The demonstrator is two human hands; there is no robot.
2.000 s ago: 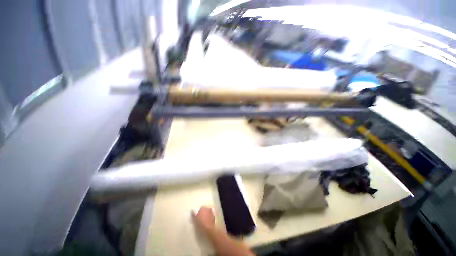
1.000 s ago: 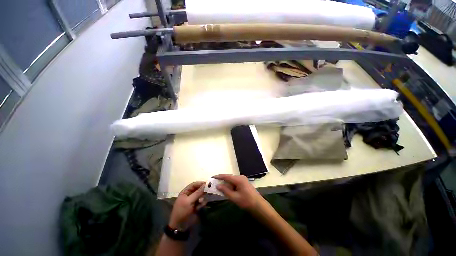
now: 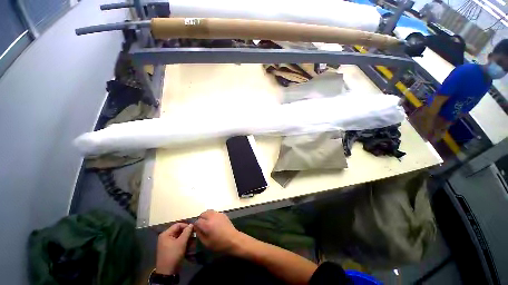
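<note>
My left hand [image 3: 171,245], with a dark band at its wrist, and my right hand [image 3: 217,231] meet at the table's front left edge. Their fingertips pinch a small white piece [image 3: 194,234] that is mostly hidden by the fingers. A long black cloth bundle [image 3: 245,167] with a white edge lies on the cream table [image 3: 186,186], just beyond my hands. A grey-beige flat piece [image 3: 312,153] lies to its right, partly under the white roll [image 3: 239,122].
Dark crumpled cloth [image 3: 379,141] lies at the table's right. A rack holds a brown tube [image 3: 267,33]. Green sacks [image 3: 83,247] and a tan sack [image 3: 390,217] are on the floor. A blue bin rim [image 3: 362,278] shows below. A person in blue [image 3: 462,92] is at right.
The small white piece, clearly visible between my fingers a second ago, is now mostly covered. Both hands were apart from this pose two seconds ago. The person at right has come further into view.
</note>
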